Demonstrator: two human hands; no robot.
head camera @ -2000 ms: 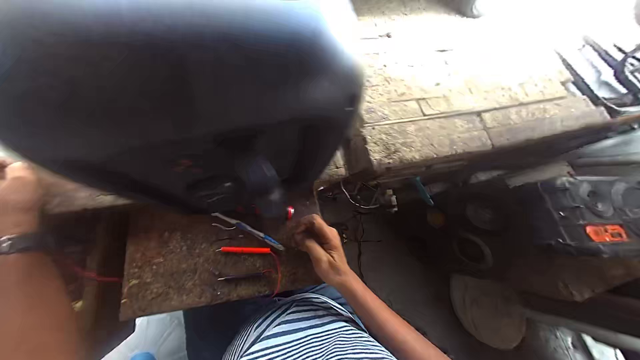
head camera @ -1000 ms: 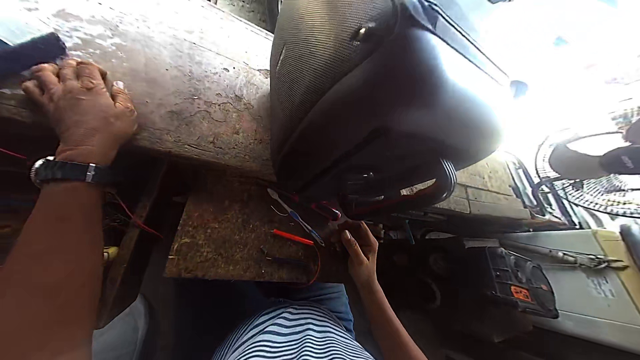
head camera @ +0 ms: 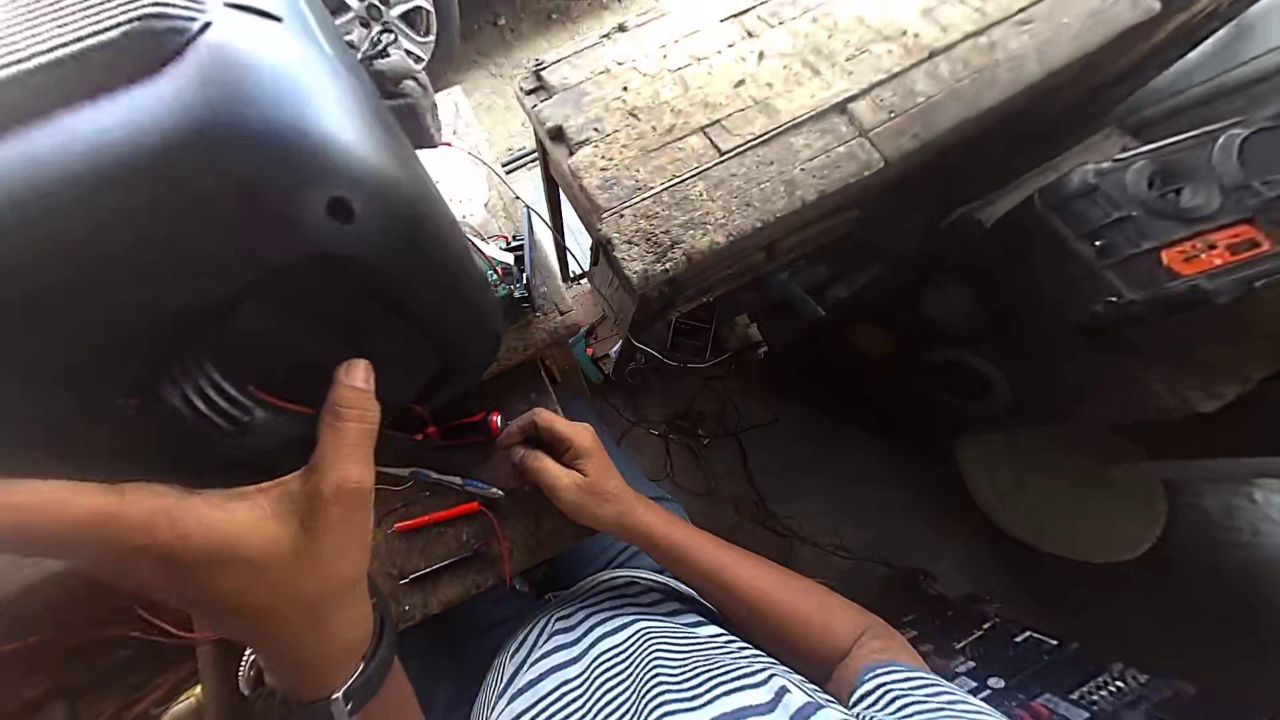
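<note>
A large black plastic housing (head camera: 250, 230), possibly a speaker cabinet, fills the upper left. My left hand (head camera: 300, 530), with a watch on its wrist, lies against its lower side, thumb pointing up; its other fingers are hard to make out. Just right of the housing, my right hand (head camera: 565, 465) has its fingertips at the end of a red-and-black screwdriver handle (head camera: 470, 428). The screwdriver's far end is hidden in shadow by the housing. Below it on the brown board (head camera: 440, 595) lie blue-handled tweezers (head camera: 455, 482), a red test probe (head camera: 437, 517) with its lead, and a thin dark tool (head camera: 440, 565).
A worn wooden bench (head camera: 720, 170) stands at the upper right. Tangled wires (head camera: 700, 440) lie on the floor below it. A black case with an orange part (head camera: 1215, 248) is at the far right, and a circuit board (head camera: 1040, 660) at the lower right.
My left hand, on the bench at the left one second ago, is now at the black housing. The housing sits farther left in view and is turned differently; the view has shifted too.
</note>
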